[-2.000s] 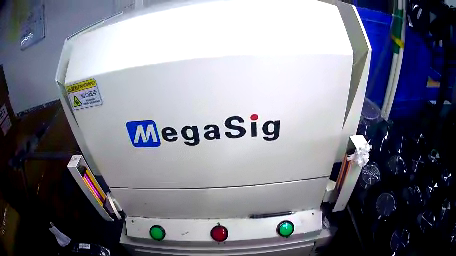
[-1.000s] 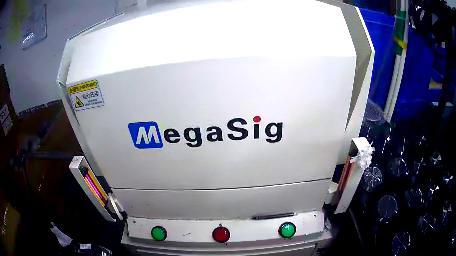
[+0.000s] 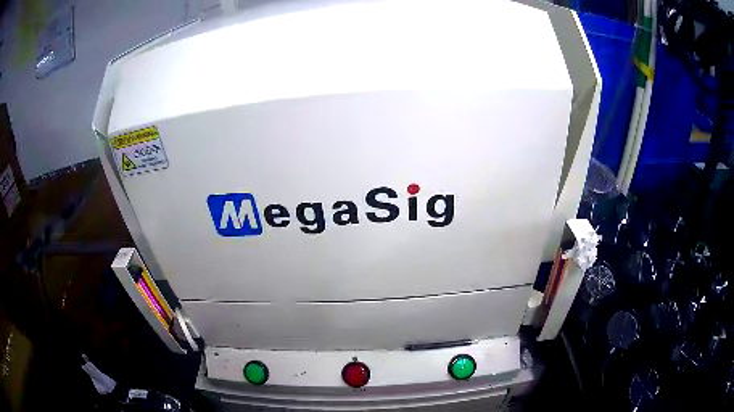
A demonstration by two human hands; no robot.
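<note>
The white shield box stands straight in front of me, its lid (image 3: 338, 153) down and closed, with "MegaSig" on the front. On the front ledge (image 3: 302, 372) are a left green button (image 3: 256, 372), a red button (image 3: 356, 374) and a right green button (image 3: 462, 367). The inside of the box is hidden by the lid. Neither of my hands is in view.
White bars with coloured strips stand at the left (image 3: 150, 299) and right (image 3: 566, 279) of the lid. Several headphones (image 3: 624, 326) lie at the right, with a blue crate (image 3: 668, 121) behind. Dark items, partly cut off, lie at lower left.
</note>
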